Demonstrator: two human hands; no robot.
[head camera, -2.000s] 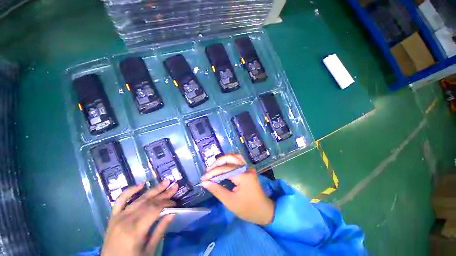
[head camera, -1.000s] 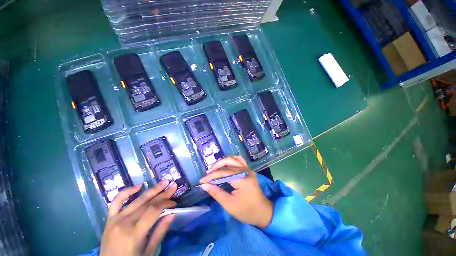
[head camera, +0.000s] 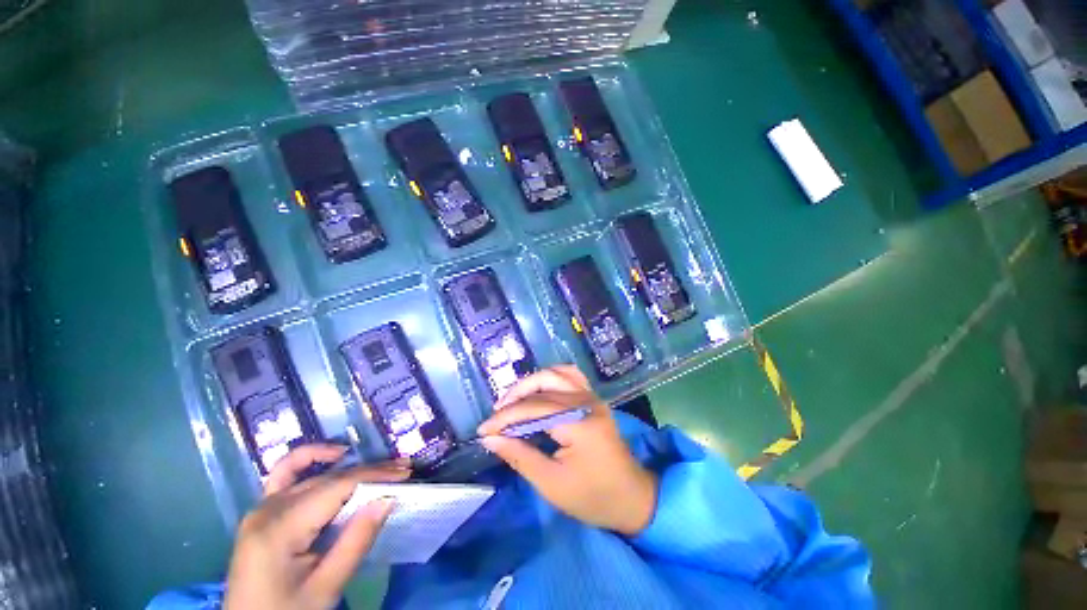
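My left hand (head camera: 292, 530) holds a white label sheet (head camera: 417, 521), tilted, at the near edge of the clear blister tray (head camera: 417, 290). My right hand (head camera: 572, 453) holds a slim purplish tool (head camera: 539, 422) like a pen; its tip points left, just above the sheet and beside the near end of a black handheld device (head camera: 397, 387). I cannot tell if anything is on the tip. The tray holds two rows of black devices. Three in the near row lie with a dark square upward; the others show an orange side key (head camera: 415, 188).
A tall stack of clear trays (head camera: 453, 42) stands behind the working tray, and another pile (head camera: 30, 393) is at the far left. A white card or small box (head camera: 805, 160) lies on the green bench at right. A blue rack (head camera: 942, 161) holds cardboard boxes beyond it.
My left hand has drawn back from the device and turned the sheet so its face shows. My right hand has stayed nearly in place with the tool.
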